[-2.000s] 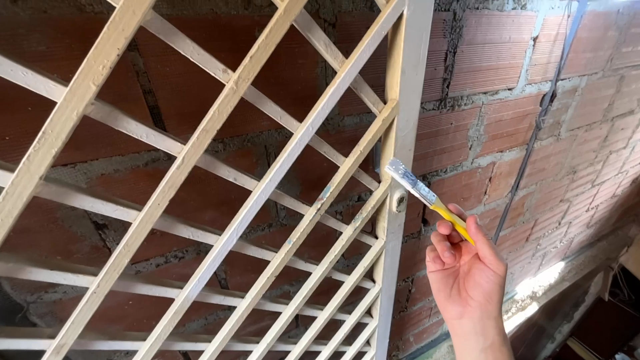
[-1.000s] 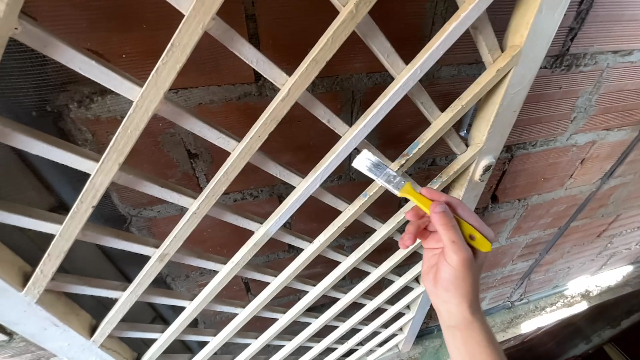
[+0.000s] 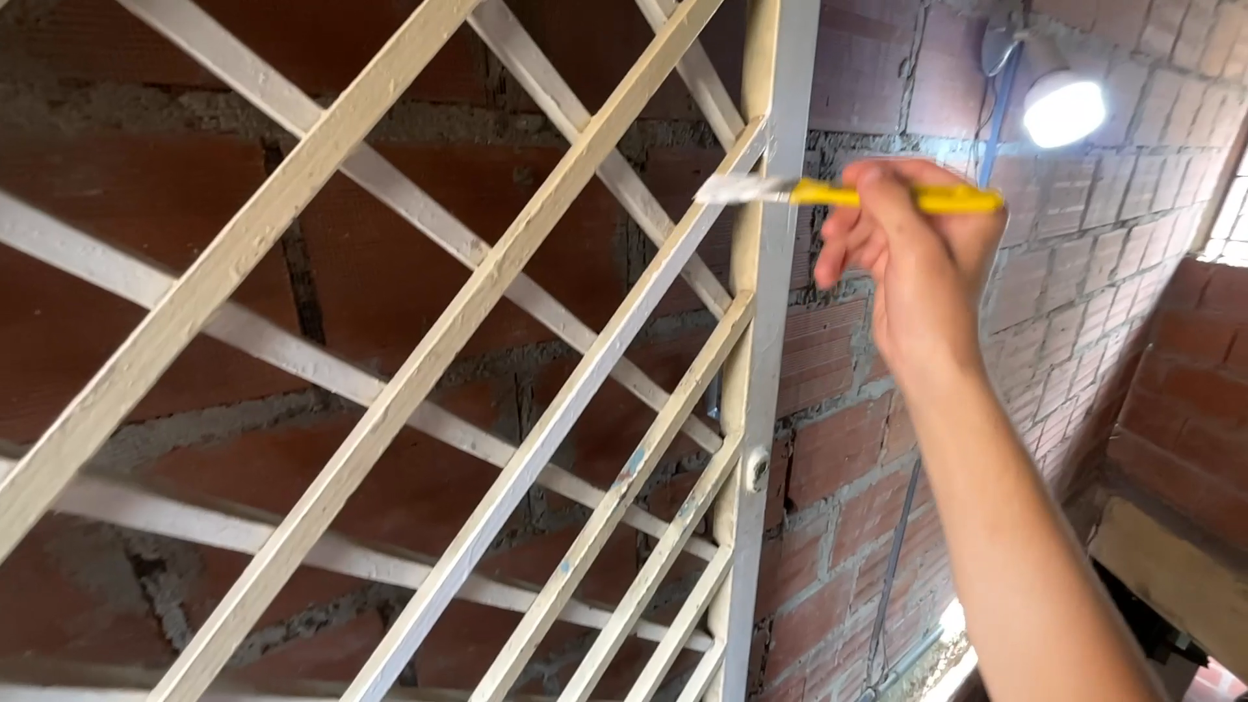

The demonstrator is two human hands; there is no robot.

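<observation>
My right hand (image 3: 916,244) grips the yellow handle of a paintbrush (image 3: 814,193), held level at the upper middle of the view. Its white-coated bristles point left and lie at the upper end of a diagonal bar (image 3: 575,390) of a metal lattice grille, close to the side frame (image 3: 770,292). That bar looks whiter than the cream bars beside it. A lower bar (image 3: 612,499) bears small blue and reddish marks. A small round fitting sits on the side frame. My left hand is not in view.
Behind the grille stands a brick wall (image 3: 838,361) with rough mortar. A lit bulb (image 3: 1063,107) hangs at the upper right, with a cable near it. A dark cable (image 3: 892,575) runs down the wall right of the frame.
The brush in my right hand has moved up along the whiter bar to its upper end by the frame. The view has shifted, and the lit bulb now shows.
</observation>
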